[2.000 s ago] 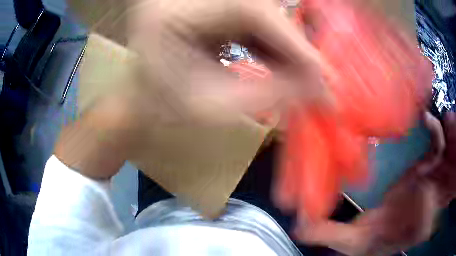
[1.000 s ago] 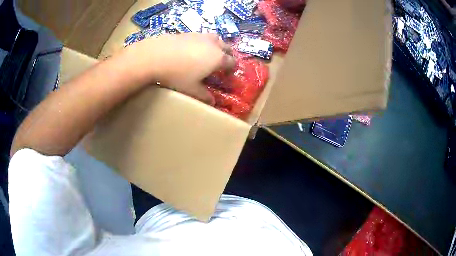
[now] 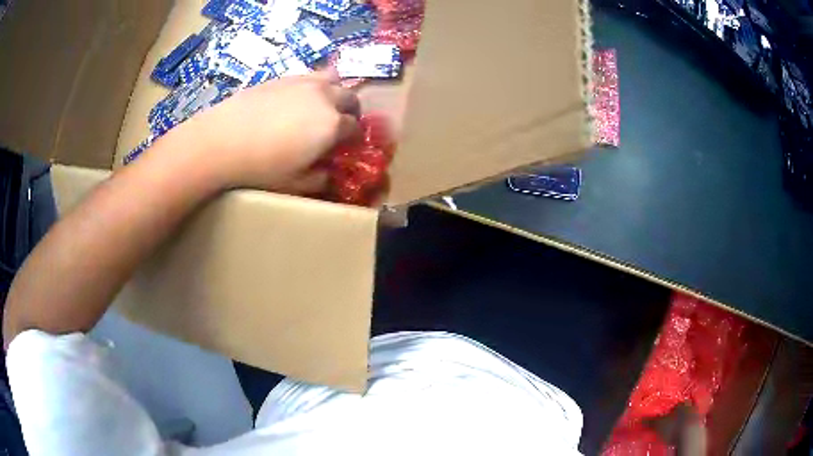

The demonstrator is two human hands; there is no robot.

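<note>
My left hand (image 3: 290, 129) reaches over the near wall of the open carton (image 3: 258, 267). Its curled fingers are on a red bubble bag (image 3: 361, 165) in the carton's near right corner; the fingertips are partly hidden. Loose blue circuit boards (image 3: 254, 49) lie in a pile beyond my hand, one pale-faced board just past my fingers. More red bag shows at the far right inside the carton. My right hand (image 3: 691, 432) is dim, blurred and cut off at the bottom edge, beside red plastic bags (image 3: 682, 356) below the table edge; its grip cannot be made out.
A raised carton flap (image 3: 499, 98) hides part of the dark green table (image 3: 695, 196). A smartphone (image 3: 546, 182) and a flat pink-red bubble bag (image 3: 606, 98) lie on the table. Black trays with silvery boards (image 3: 726, 27) stand along its far right side. A dark chair is at the left edge.
The view has shifted, so the carton sits further left. My left hand stays at the red bag in the carton. Less red bag shows by my fingers. Blurred fingers of my right hand now show lower right.
</note>
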